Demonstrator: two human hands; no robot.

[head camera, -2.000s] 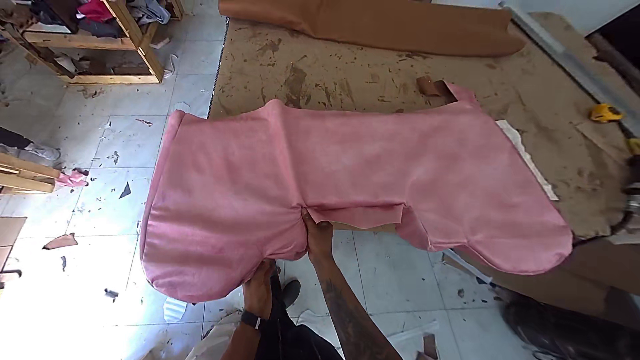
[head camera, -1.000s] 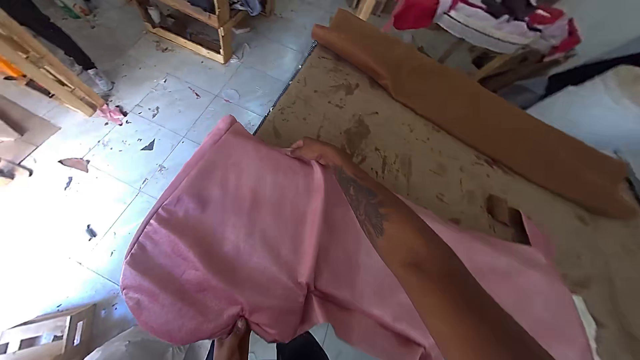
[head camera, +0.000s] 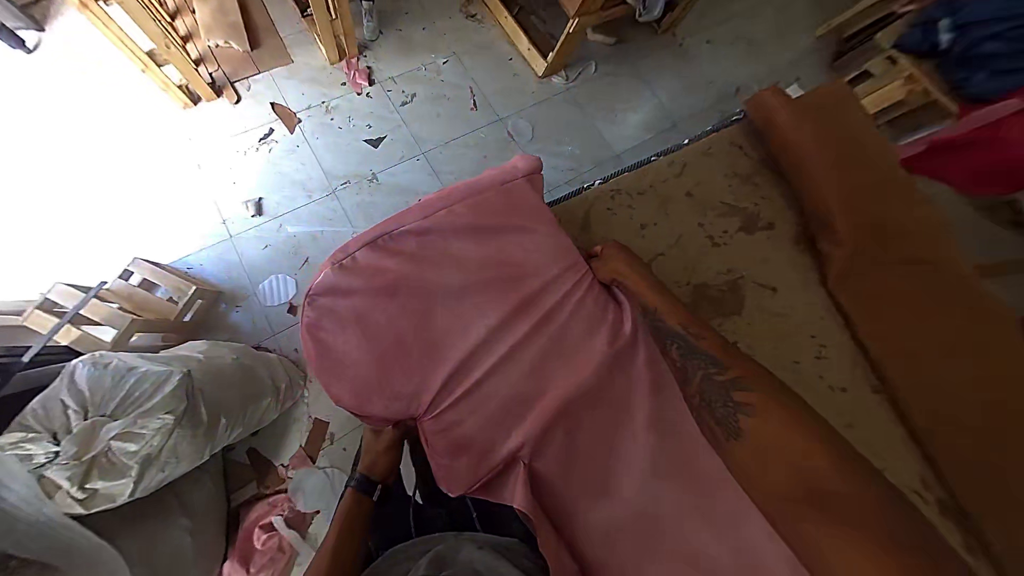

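Note:
A large sewn pink cover, leather or a similar material (head camera: 448, 304), stretches from the middle of the view to the bottom edge, with a rounded, seamed end hanging over the floor. My left hand (head camera: 384, 450), with a dark band at the wrist, grips its lower edge beside the inner corner; the fingertips are hidden beneath the material. On the opposite edge my right hand (head camera: 612, 262) pinches the cover, and folds run between the two hands. My tattooed right forearm lies along the cover's right side, above the worktable.
The stained brown worktable (head camera: 752, 240) carries a long roll of brown material (head camera: 896, 264) at right. Wooden frames (head camera: 120, 304) and a stuffed whitish sack (head camera: 160, 400) stand at left. Scraps (head camera: 286, 117) litter the tiled floor. Pink scraps (head camera: 268, 536) lie at lower left.
My right hand has gone from the cover's lower inner edge, two seconds ago, to its far edge. Folds between my hands have deepened. The view has swung left.

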